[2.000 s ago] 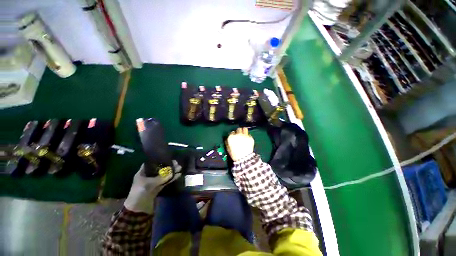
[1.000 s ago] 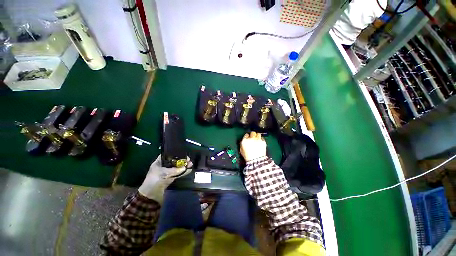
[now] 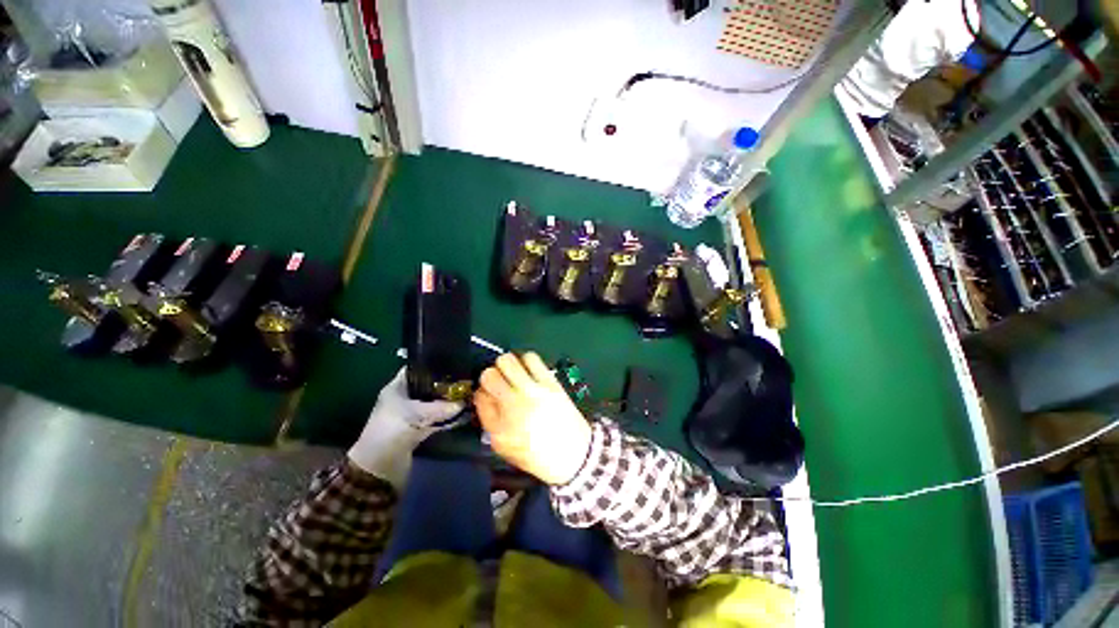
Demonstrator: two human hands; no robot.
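Observation:
My gloved left hand (image 3: 403, 423) holds the lower end of a black lock unit (image 3: 438, 321) with a brass fitting near my fingers. The unit's small white-red label is at its far end. My bare right hand (image 3: 525, 411) is beside the brass fitting, fingers bent together; whether it grips anything is hidden. A green circuit board (image 3: 571, 378) lies just beyond my right hand. A black module (image 3: 644, 395) lies to its right. My right hand and forearm cover part of the bench in front of me.
Black lock units with brass fittings stand in rows at left (image 3: 184, 301) and ahead right (image 3: 574, 264). A crumpled black bag (image 3: 746, 411) lies at right. A water bottle (image 3: 714, 180), white cylinder (image 3: 221, 80) and parts box (image 3: 96, 153) stand by the wall. A person's white sleeve (image 3: 908, 52) shows top right.
My right hand has moved left from beyond the circuit board to the held unit's brass end. The black module right of the board has come into view. My left hand still holds the unit.

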